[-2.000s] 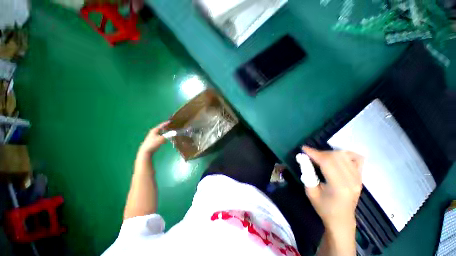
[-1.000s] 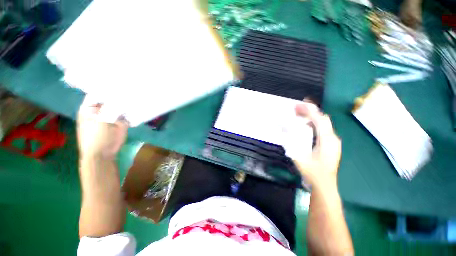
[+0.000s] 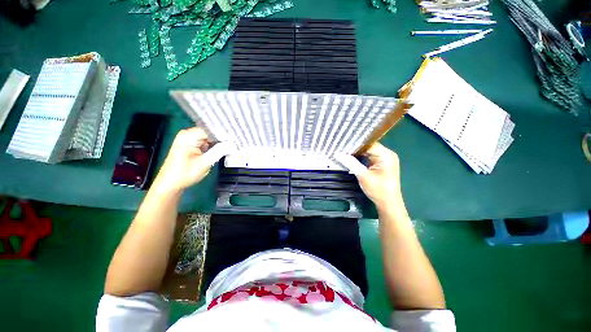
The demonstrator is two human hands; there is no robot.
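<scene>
A white PCB panel [image 3: 285,123] with rows of small pads is held tilted above the ribbed black base [image 3: 295,55], an orange-brown strip along its right edge. My left hand [image 3: 191,159] grips its near left corner and my right hand [image 3: 376,172] its near right corner. Both thumbs have white coverings and lie on the near edge. The base's oval handle slots show at the near end. Whether another plate lies under the panel cannot be told.
Left: a thick panel stack [image 3: 55,110], a smartphone [image 3: 139,150], and a scrap box [image 3: 188,259] below the table edge. Beyond the base: green PCB strips [image 3: 194,29]. Right: a fanned panel stack [image 3: 460,113], white-and-tan strips [image 3: 457,13], a grey-green bundle [image 3: 547,58] and a blue stool [image 3: 541,227].
The view has swung from the floor and box to the base. My left hand has left the box area. Panels seen raised at left a second ago are gone from there; both hands now hold one panel centrally.
</scene>
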